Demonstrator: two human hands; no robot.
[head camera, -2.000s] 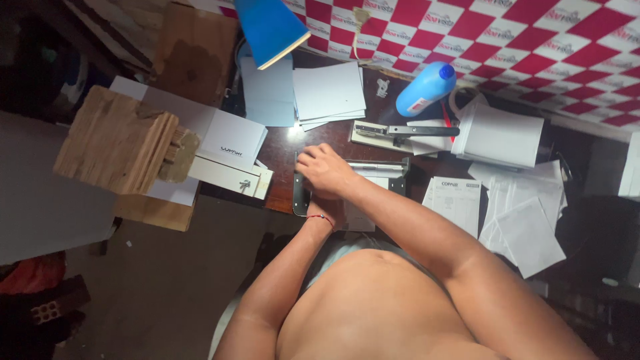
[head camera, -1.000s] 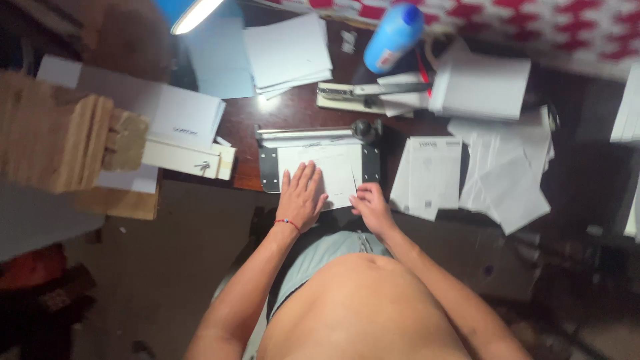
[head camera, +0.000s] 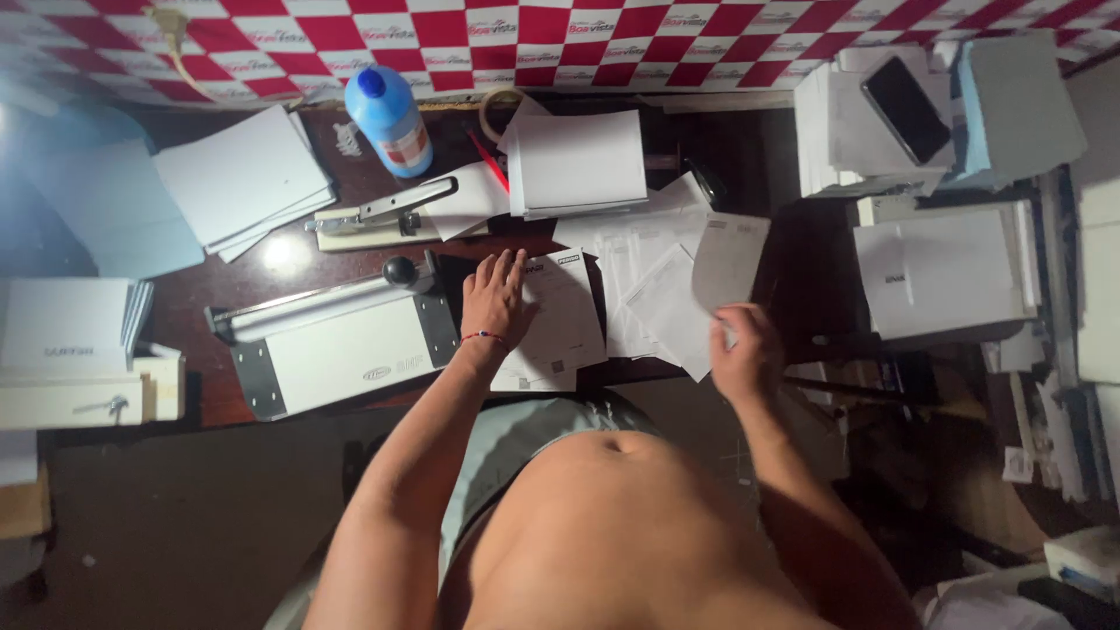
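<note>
My left hand (head camera: 497, 302) lies flat, palm down, at the left edge of a small stack of printed sheets (head camera: 560, 324). In my right hand (head camera: 744, 354) a printed sheet (head camera: 731, 262) is pinched by its lower edge, curling upward above loose white papers (head camera: 656, 297). Left of my left hand stands a rotary paper trimmer (head camera: 350, 350) with a black-knobbed cutting head (head camera: 400, 271) on its rail; its white bed holds no sheet. Behind it lies a long-arm stapler (head camera: 407, 201), partly under a white paper.
A blue bottle (head camera: 391, 122), a tape roll (head camera: 500, 114) and a paper stack (head camera: 577, 162) stand at the back. A phone (head camera: 906, 109) rests on papers at the right. White sheets (head camera: 245, 175) and a wooden fixture (head camera: 70, 401) are at the left.
The paper on the trimmer bed a second ago is gone from it. My left hand has moved right, from the trimmer to the printed sheets; my right hand has moved right and now holds a sheet.
</note>
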